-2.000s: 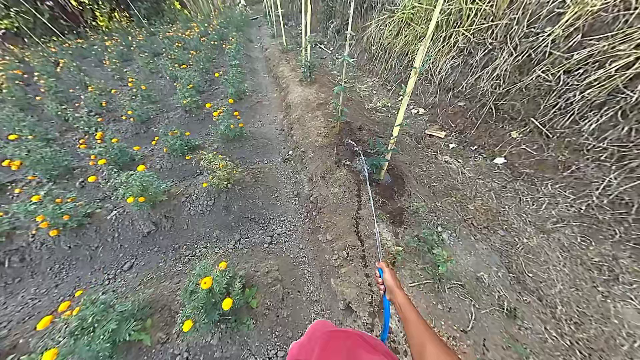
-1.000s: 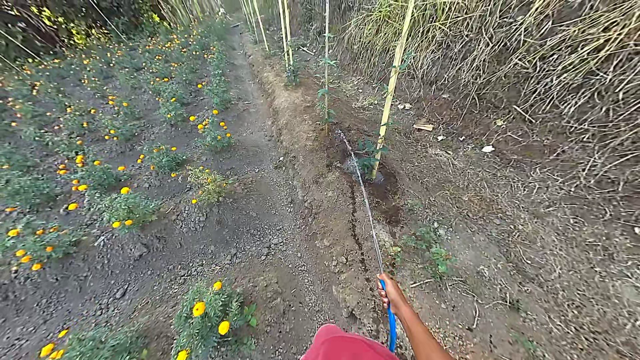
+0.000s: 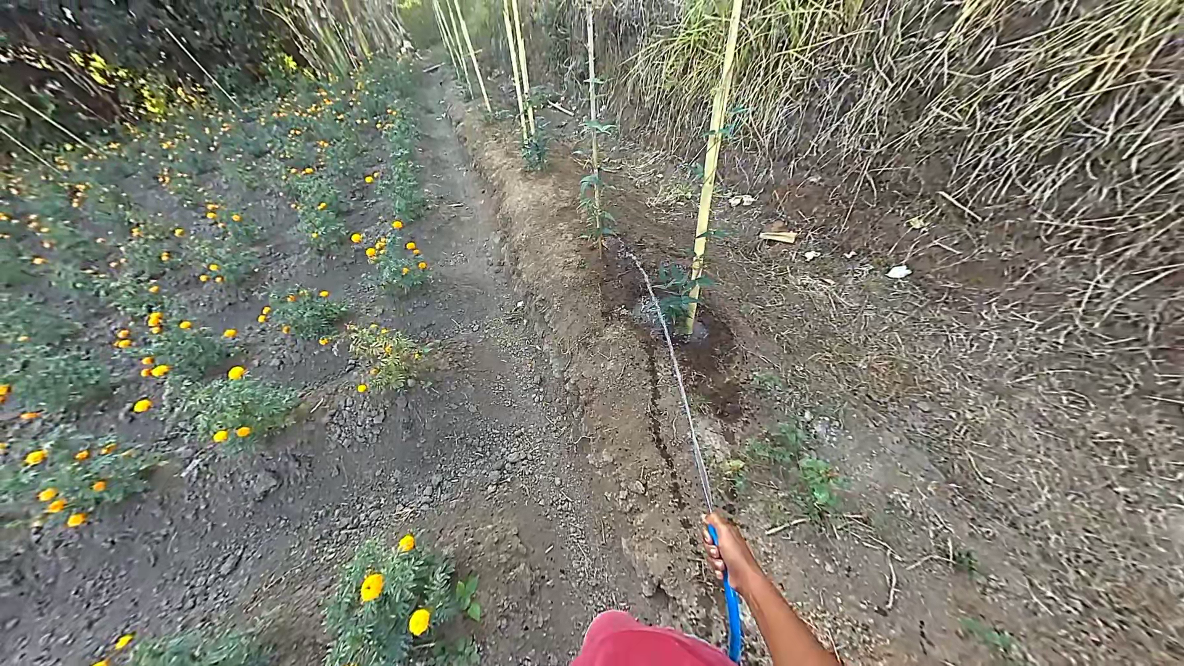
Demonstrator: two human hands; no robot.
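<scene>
My right hand [image 3: 731,553] is closed around a blue hose [image 3: 732,615] near its open end, at the bottom right of centre. A thin stream of water [image 3: 680,379] runs from the hose end up and slightly left, and lands on the soil near a staked plant. That green plant [image 3: 678,292] stands against a light wooden stake [image 3: 712,176], with dark wet soil [image 3: 717,370] around its base. Left of it, a second leafy plant [image 3: 596,199] climbs a thinner stake. My left hand is not in view.
Marigold plants with yellow-orange flowers [image 3: 242,404] fill the plot on the left, one [image 3: 393,592] close at the bottom. A dirt furrow [image 3: 472,324] runs beside the raised soil ridge [image 3: 546,240]. Several stakes stand farther back. Dry grass [image 3: 925,102] covers the bank at right.
The water stream's far end has shifted slightly left from the stake, toward the thinner staked plant's base. My right hand still holds the hose.
</scene>
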